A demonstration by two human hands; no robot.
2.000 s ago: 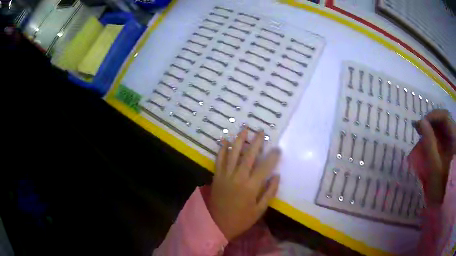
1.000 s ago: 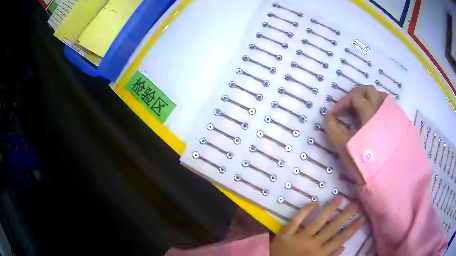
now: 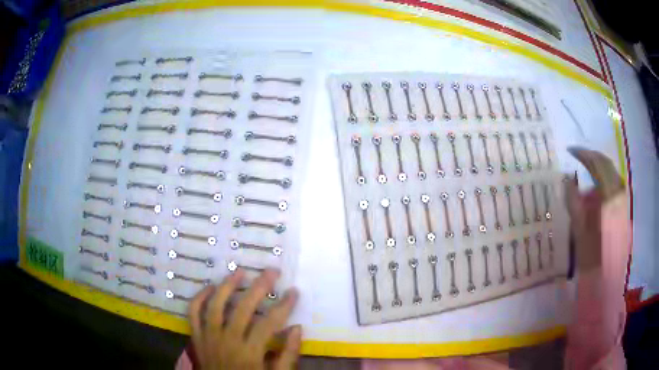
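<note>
Two pale carrier boards lie side by side on the white top. The left board (image 3: 160, 249) and the right board (image 3: 343, 144) bear rows of thin brown connector leads with silver round ends, such as one lead (image 3: 269, 137) on the left board. My left hand (image 3: 242, 325) lies with fingers spread on the lower right corner of the left board, covering some leads. My right hand (image 3: 596, 181) is blurred, at the right edge of the right board. Dark slivers show beside its fingers and below; I cannot tell whether it holds anything.
Yellow tape (image 3: 433, 350) borders the work area. A green label (image 3: 45, 261) sits at the lower left corner, blue containers (image 3: 27, 61) at the far left. A thin greyish line (image 3: 574, 118) lies at upper right. Another board (image 3: 520, 16) is cut off at the top.
The view has swung right and shows both boards fully. My right hand has moved from over the left board to the right board's right edge. My left hand stays on the left board's near edge.
</note>
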